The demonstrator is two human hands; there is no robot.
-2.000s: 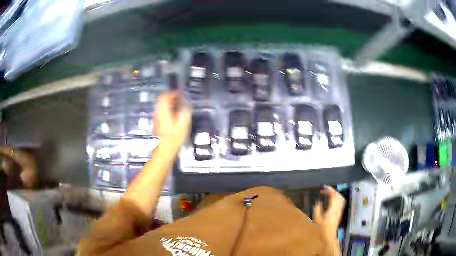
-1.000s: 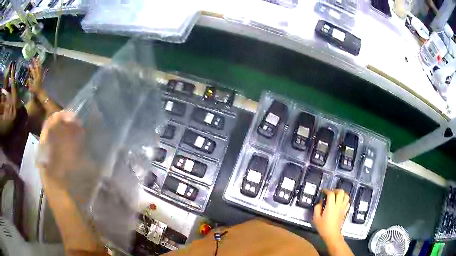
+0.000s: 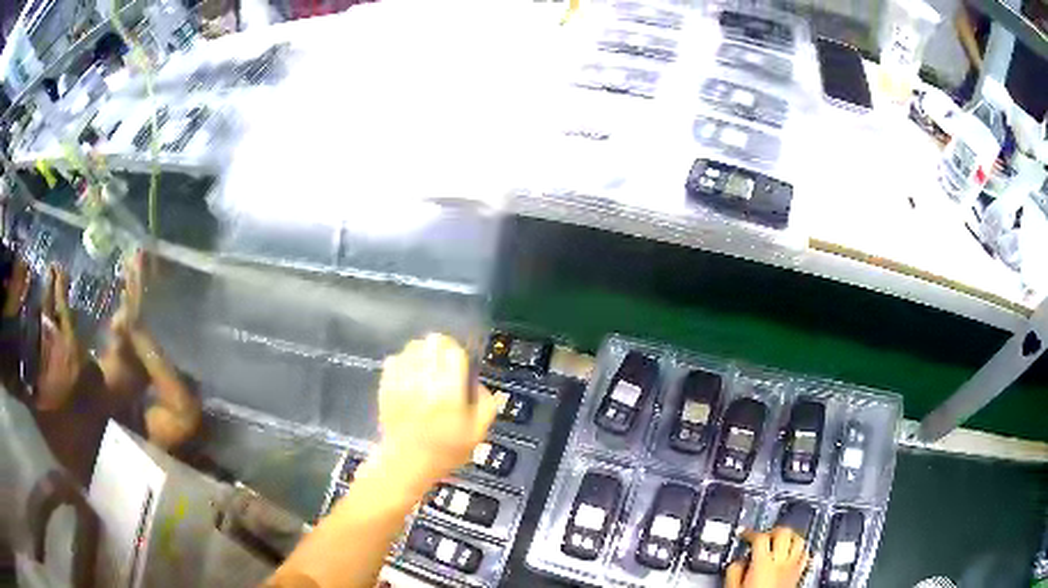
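My left hand (image 3: 431, 402) is blurred and grips the edge of a clear empty tray (image 3: 310, 310), held tilted over the left part of the bench. Below it a clear tray holds black handheld housings (image 3: 446, 549), partly hidden by my left arm. My right hand (image 3: 772, 559) is at the front of the right clear tray (image 3: 552, 559), with its fingers at a black housing (image 3: 798, 519); whether it grips the housing is hard to tell. This tray holds two rows of black housings with pale labels.
A raised white shelf (image 3: 644, 215) runs behind, bearing more housings (image 3: 739, 192) and clear trays. Another person's hands (image 3: 138, 345) are at the far left. A metal arm (image 3: 988, 373) stands at the right. A fan's rim shows at the bottom right.
My left hand has moved right and swung the clear empty tray across above the left housings. My right hand remains at the front of the right tray. The view has shifted towards the shelf.
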